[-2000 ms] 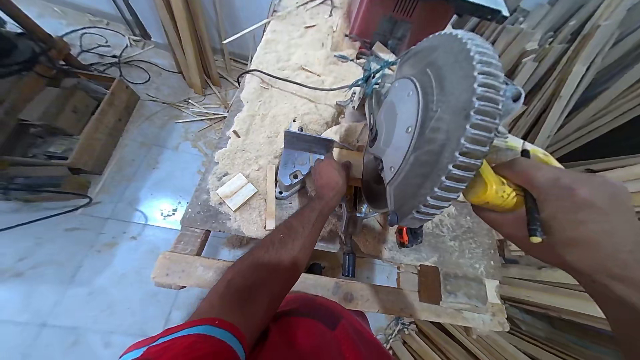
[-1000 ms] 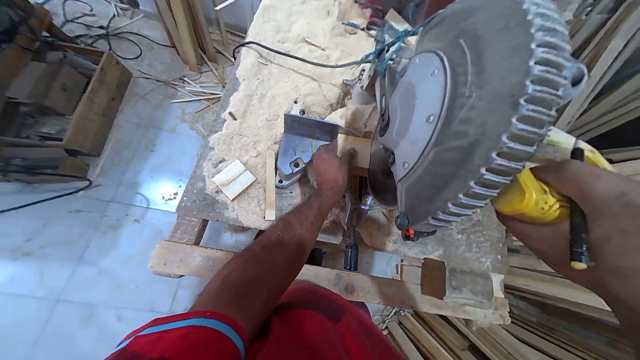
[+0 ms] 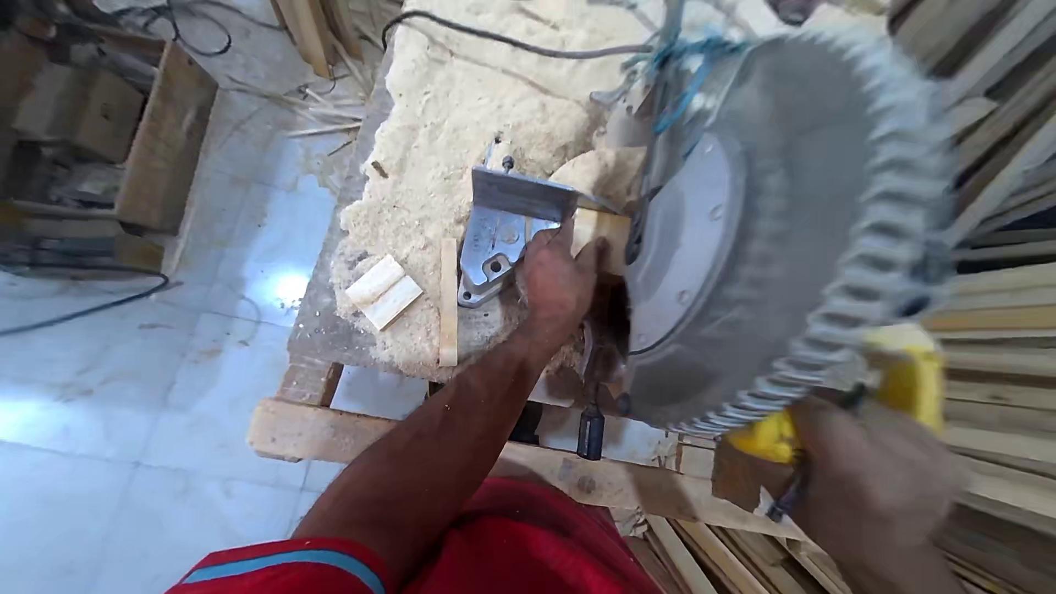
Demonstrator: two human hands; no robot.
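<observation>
My left hand [image 3: 557, 276] grips a small wood block [image 3: 601, 235] against the metal fence [image 3: 524, 194] of a miter saw, close to the left side of the saw's round grey guard [image 3: 767, 214]. At the lower right, my right hand [image 3: 866, 470], blurred, is closed around the saw's yellow handle [image 3: 916, 379]. The blade's cutting edge is mostly hidden by the guard. Left of the grey metal saw base [image 3: 495, 239] lie a thin wood strip [image 3: 448, 301] and pale wood pieces [image 3: 384, 291], set side by side on the sawdust.
Sawdust [image 3: 437, 124] covers much of the bench, and a black cable [image 3: 511, 35] crosses its far part. A wooden rail [image 3: 330, 429] runs along the near edge. Stacked wood strips [image 3: 998, 355] stand at the right. A wooden box [image 3: 165, 140] sits on the floor at left.
My right hand and the yellow handle have moved down in the view, and the saw head has shifted with them. My left hand stays on the wood block beside the fence.
</observation>
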